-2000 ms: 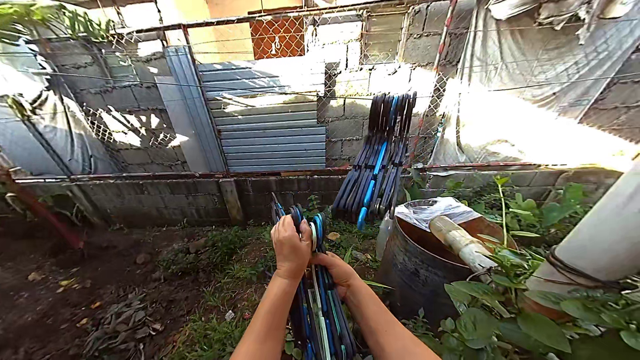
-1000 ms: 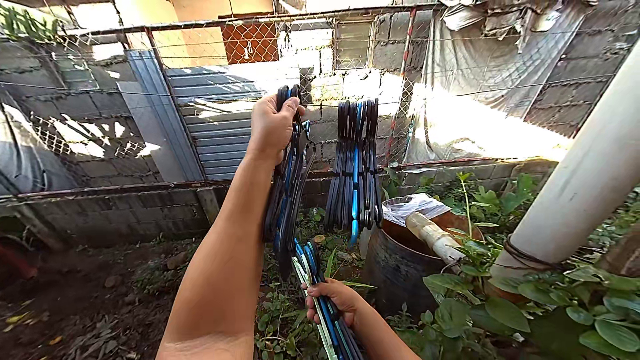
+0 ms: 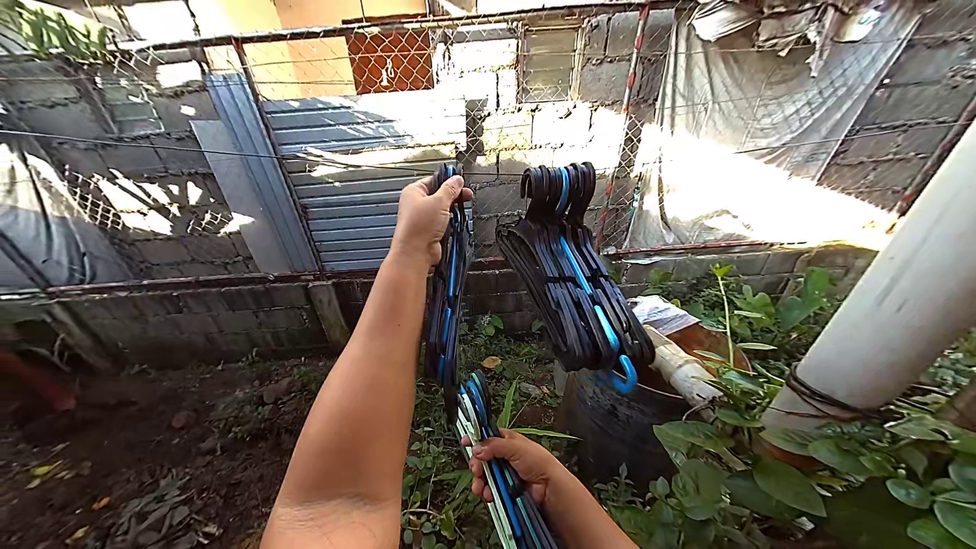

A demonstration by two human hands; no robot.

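My left hand (image 3: 431, 217) is raised near the wire line and closed around the hooks of a bundle of black and blue plastic hangers (image 3: 446, 313), which hangs down below it. Lower, toward me, my right hand (image 3: 515, 465) grips a second bundle of pale green, blue and dark hangers (image 3: 488, 427). To the right of the raised bundle, a thick row of black hangers (image 3: 564, 282) with a bright blue one among them hangs by its hooks from the line. Whether the hooks in my left hand touch the line is hidden by my fingers.
A wire line (image 3: 343, 162) crosses in front of the chain-link fence and block wall. At the right stand a rusty drum (image 3: 618, 419) with a pipe (image 3: 679, 362) and plastic in it, a thick white post (image 3: 877, 320) and leafy plants (image 3: 770, 480). A low block wall (image 3: 213, 320) runs behind.
Two seconds ago both hands were together low on the hangers. My left hand has since risen with one bundle, while my right stays low with the other.
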